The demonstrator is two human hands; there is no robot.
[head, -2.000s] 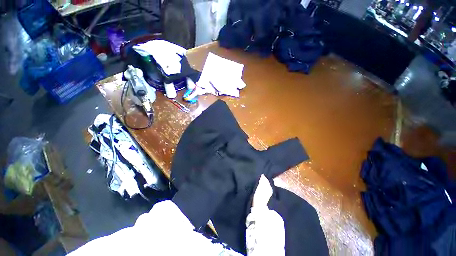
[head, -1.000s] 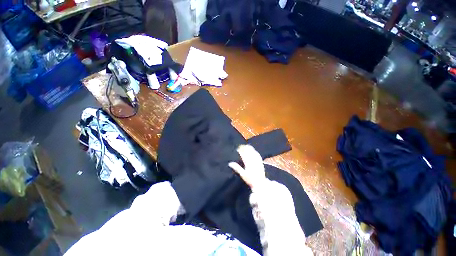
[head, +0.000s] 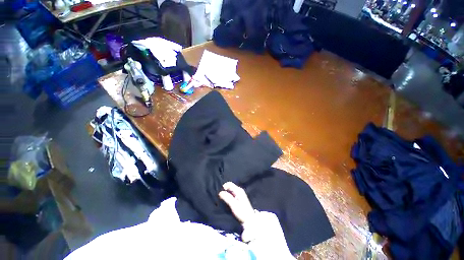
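Note:
A black jacket (head: 219, 137) lies spread on the near part of the brown wooden table (head: 325, 101). One wide end points away from me, a short sleeve-like part (head: 267, 147) lies across its right side, and a wide panel (head: 290, 213) spreads to the near right. My right hand (head: 238, 200) is on the middle of the jacket, fingers bent against the cloth; whether they pinch it is unclear. My left arm's white sleeve shows at the bottom, but my left hand is not visible.
A navy garment pile (head: 407, 177) is at the right, with more navy garments (head: 264, 30) at the far edge. A corded hand tool (head: 138, 81), white sheets (head: 218, 70) and a blue-white roll (head: 186, 87) are at the left corner. Blue bin (head: 74, 81) and black-and-white cloth (head: 124, 147) are left of the table.
My right hand has moved left and towards me, its fingers now bent. The sleeve-like part at the jacket's right reaches less far out than before. My left hand is still not visible.

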